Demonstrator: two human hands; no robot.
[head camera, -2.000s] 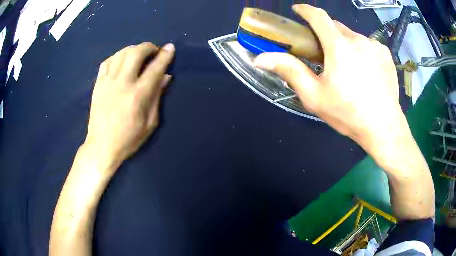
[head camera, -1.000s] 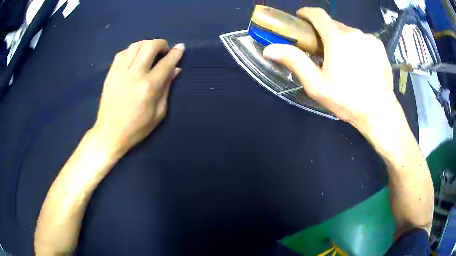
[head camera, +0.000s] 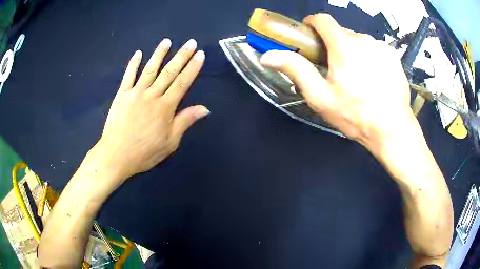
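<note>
A steam iron (head camera: 283, 26) with a brown wooden handle, a blue part under it and a pointed silver soleplate lies flat on the dark cloth, its tip towards the left. My right hand (head camera: 363, 86) is closed around its handle. My left hand (head camera: 147, 113) lies palm down with fingers spread on the dark fabric, left of the iron's tip and not touching it. A dark fabric strip cannot be clearly told from the navy-black table cover (head camera: 237, 199); a faint edge line shows between my left hand and the iron.
White cut pieces (head camera: 439, 68) lie at the far right, with the iron's hose (head camera: 416, 44) and a yellow piece (head camera: 457, 127) there. A metallic iron rest (head camera: 468, 215) is at the right edge. A white cord with round ends (head camera: 7, 64) is far left. Yellow-framed cardboard (head camera: 21, 210) stands lower left.
My left hand has opened from curled fingers to a flat, spread hand. The view has turned across the table, bringing the left corner and more white pieces on the right into view. My right hand still holds the iron.
</note>
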